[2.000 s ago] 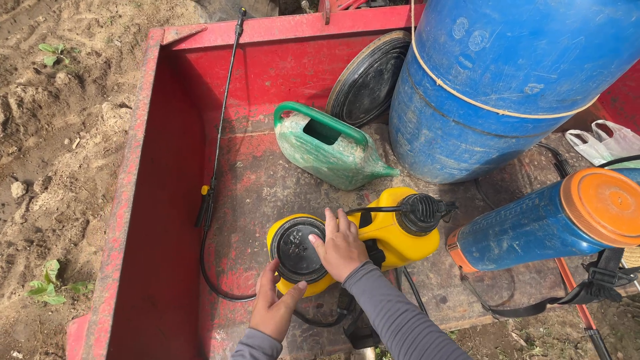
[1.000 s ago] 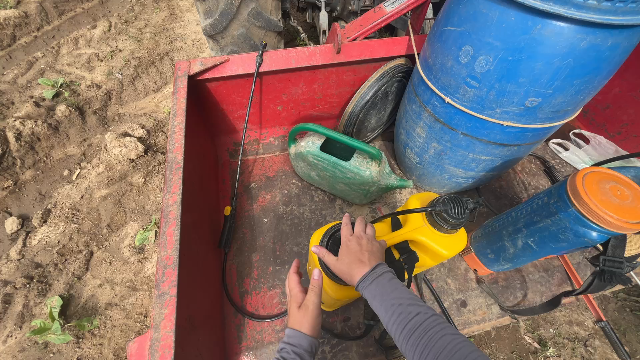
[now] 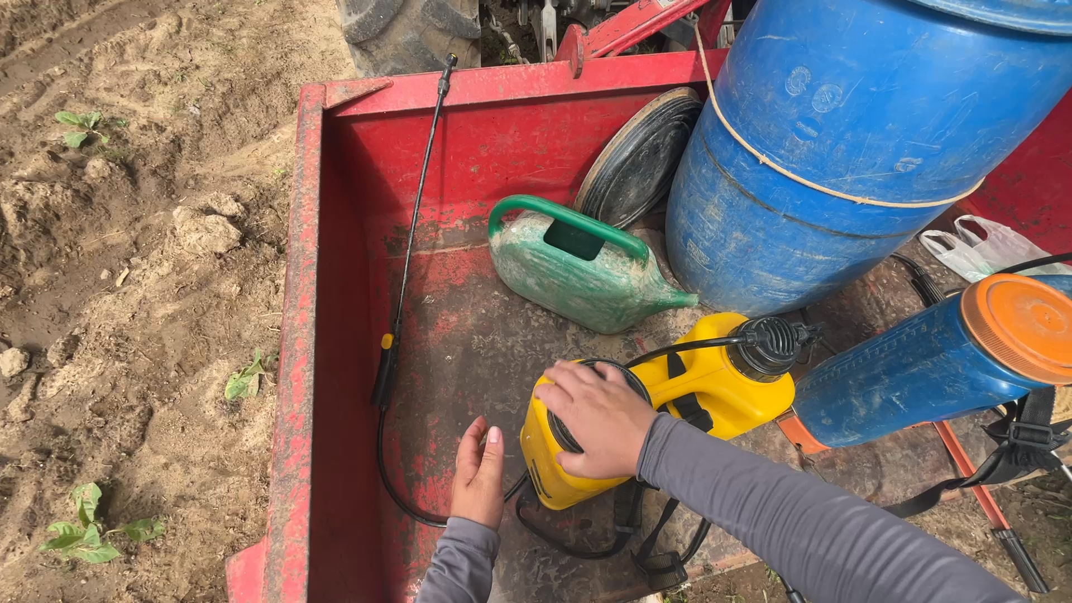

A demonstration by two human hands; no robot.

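Observation:
A yellow backpack sprayer tank [image 3: 545, 461] lies in the red metal box, with a black round lid [image 3: 624, 377] mostly hidden under my right hand [image 3: 599, 419]. That hand rests on the lid with its fingers spread over it. Just left of the tank, my left hand [image 3: 480, 477] is raised, thumb and fingers apart, holding nothing. A black hose runs from beneath the tank to the spray lance [image 3: 412, 243], which leans on the box's left front corner. At the tank's far right end is a black ribbed part [image 3: 766, 343].
A green watering can [image 3: 569, 272] lies beyond the tank. Behind it a black round lid [image 3: 641, 159] leans on the red wall [image 3: 502, 142] beside a blue drum [image 3: 829, 159]. To the right are a blue sprayer with an orange cap [image 3: 1026, 327] and a white plastic bag [image 3: 980, 247]. Soil with seedlings lies left.
My left hand, at the lid's edge two seconds ago, has come away from the tank. My right hand has moved further over the lid. The view has shifted.

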